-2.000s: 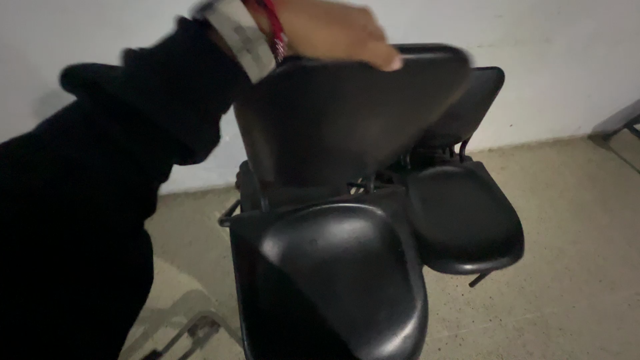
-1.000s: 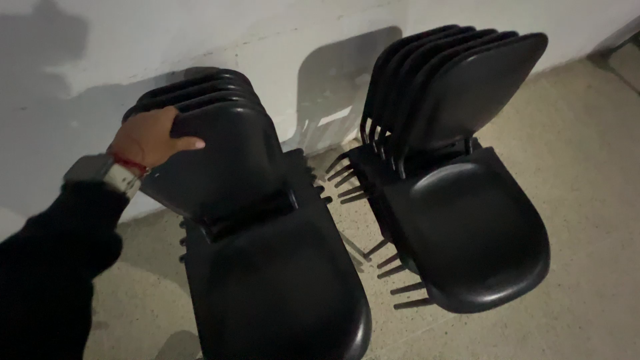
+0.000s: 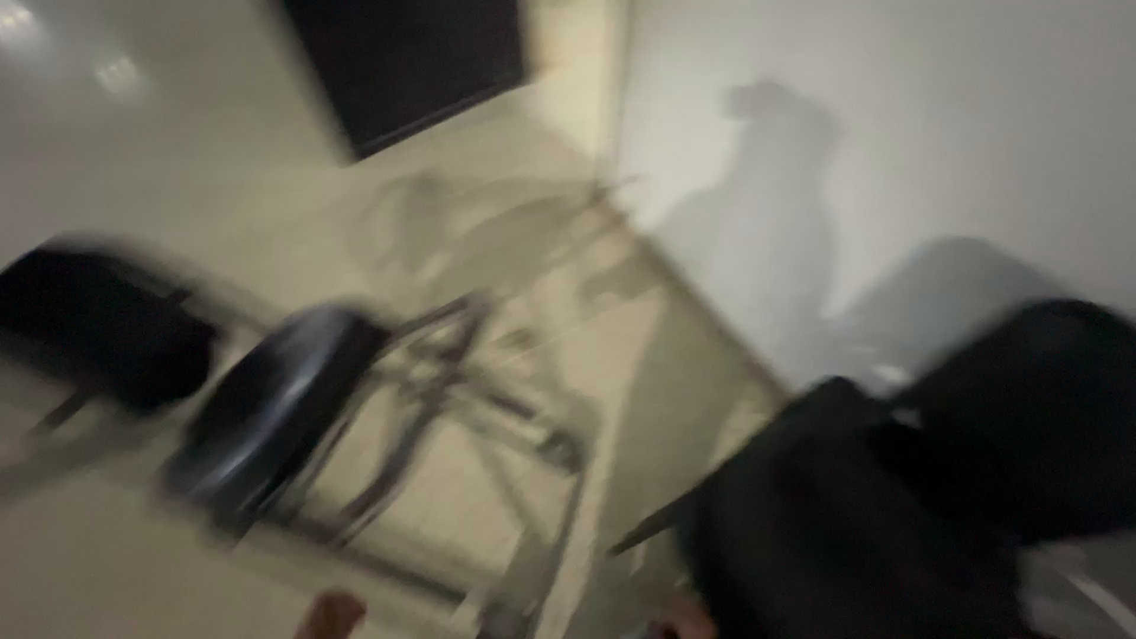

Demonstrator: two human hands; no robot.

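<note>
The view is strongly blurred. A fingertip-like part of my left hand [image 3: 333, 614] shows at the bottom edge, left of the middle, below a metal frame [image 3: 426, 399] with a rounded black seat [image 3: 275, 408]. A small skin-coloured patch, which looks like part of my right hand [image 3: 685, 617], shows at the bottom edge beside a black plastic chair [image 3: 799, 506]. Most of both hands is out of view or hidden, and whether either holds anything cannot be told. The black chair's backrest [image 3: 1038, 408] stands near the wall.
Another black chair [image 3: 98, 319] is at the far left. A dark rectangular panel [image 3: 426, 71] is at the top. The pale wall [image 3: 887, 133] meets the floor along a diagonal edge, with shadows cast on both.
The view has swung and tilted strongly. One second ago my left hand was on the backrest of the left chair stack; it is no longer seen there. The metal frame has come into fuller view.
</note>
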